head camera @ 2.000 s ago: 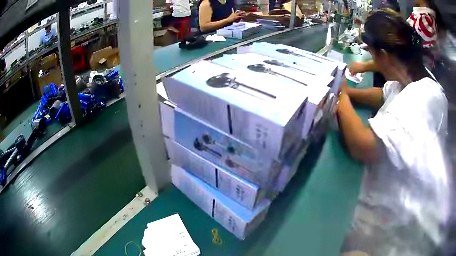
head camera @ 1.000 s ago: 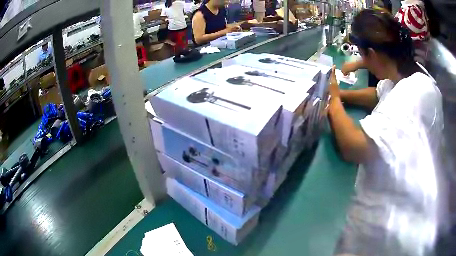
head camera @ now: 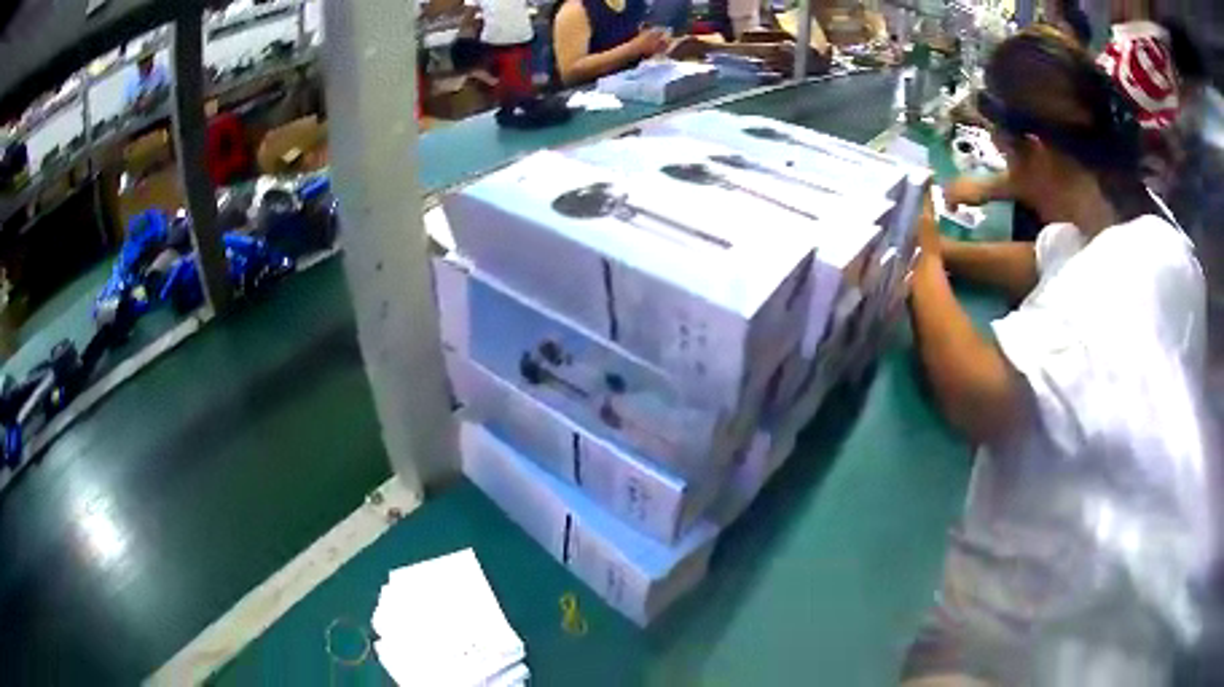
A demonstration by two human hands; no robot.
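Neither of my hands is in the picture. A stack of white and pale blue retail boxes [head camera: 671, 309], several layers high, stands on the green bench [head camera: 805, 591] in front of me. The top boxes show a dark long-handled item. A small pile of white leaflets [head camera: 446, 628] lies at the near end of the stack, cut off by the lower edge. A yellow rubber band [head camera: 573, 615] lies to its right and a thin loop [head camera: 346, 642] to its left.
A person in a white top [head camera: 1087, 376] sits at the right, arms beside the stack. A grey metal post [head camera: 383, 255] rises left of the boxes. The dark green belt [head camera: 201, 443] runs beyond it, with blue-wrapped parts [head camera: 161, 269] farther left. Another person [head camera: 597, 38] works across the belt.
The view has shifted slightly left and right and back again. The white leaflet pile shows a little more fully now. The boxes look unmoved.
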